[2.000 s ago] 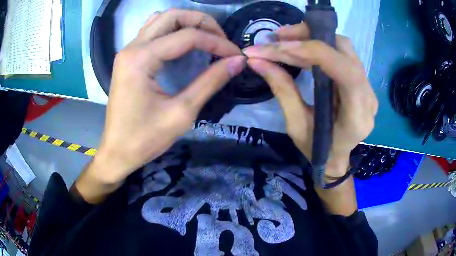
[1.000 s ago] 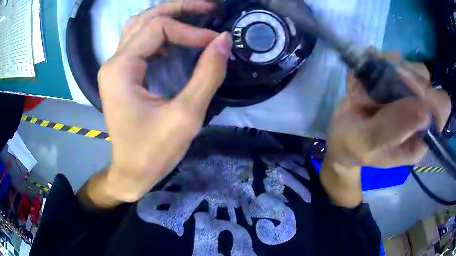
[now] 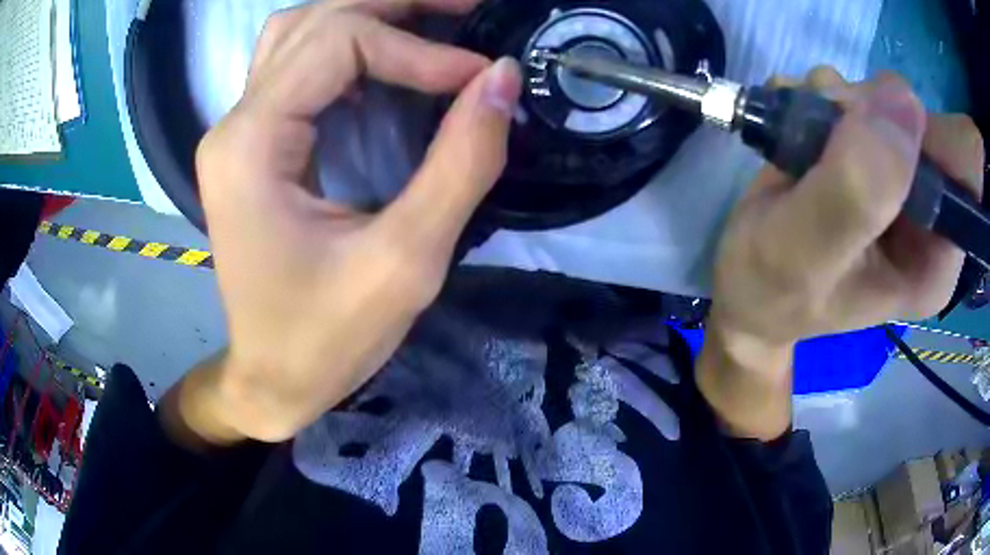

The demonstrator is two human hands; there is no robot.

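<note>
The black speaker driver assembly (image 3: 586,173) with its silver ring lies on the white work cloth (image 3: 651,233). My right hand (image 3: 847,217) holds the soldering iron (image 3: 787,125) like a pen, its metal barrel reaching left over the driver. The tip is at the small solder terminals (image 3: 538,74) beside the ring. My left hand (image 3: 358,217) has thumb and forefinger pinched together just left of the terminals. A lead wire between them is too thin to make out. The black headband (image 3: 163,119) curves on the cloth at the left.
Paper sheets (image 3: 30,76) lie on the green bench (image 3: 98,171) at the far left. A blue plastic bin (image 3: 841,363) is below the bench edge on the right, beside the iron's cord. Cardboard boxes (image 3: 923,482) stand on the floor at the lower right.
My right hand has left the pinch beside my left hand, moved right and turned the iron from upright among the fingers to a pen hold. Its tip has come to the terminals.
</note>
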